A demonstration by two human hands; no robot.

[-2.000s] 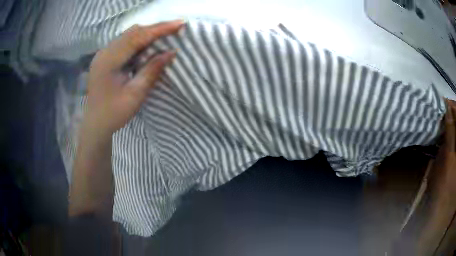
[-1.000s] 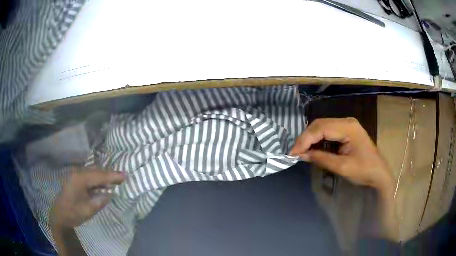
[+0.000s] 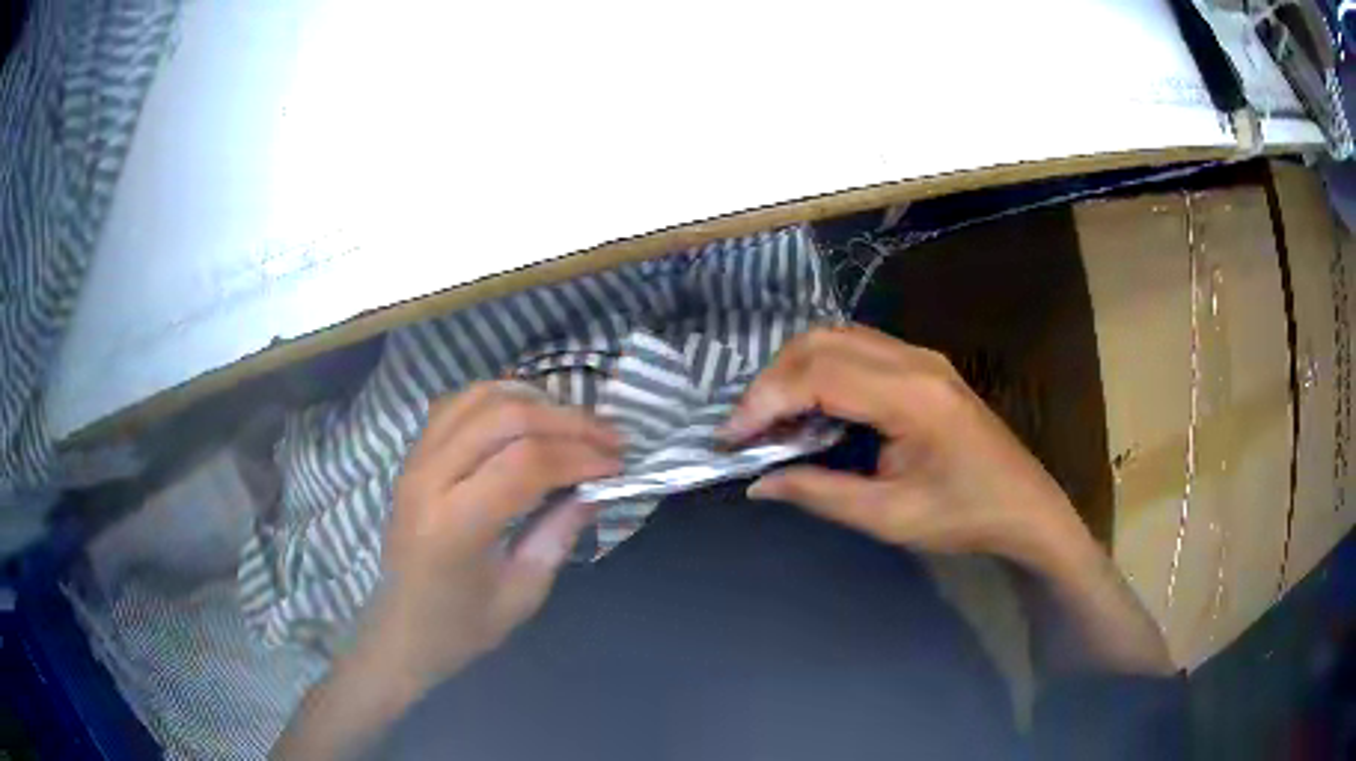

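A grey-and-white striped garment panel [image 3: 498, 333] lies bunched over the dark-clothed lap, below the table's front edge. My left hand [image 3: 498, 498] pinches a narrow folded edge of the panel between thumb and fingers. My right hand [image 3: 892, 439] pinches the same edge a short way to the right. The edge is stretched between the two hands, slightly tilted up to the right. The fingertips hide part of the fold.
The white table [image 3: 595, 119] has a wooden front edge just beyond the hands. More striped fabric [image 3: 75, 164] hangs at the far left. A cardboard box [image 3: 1219, 402] stands at the right. A black-handled tool [image 3: 1208, 52] lies at the upper right. Loose threads hang near the edge.
The panel has come off the table top onto the lap. My right hand has moved left and my left hand has moved right; they are now close together on the folded edge.
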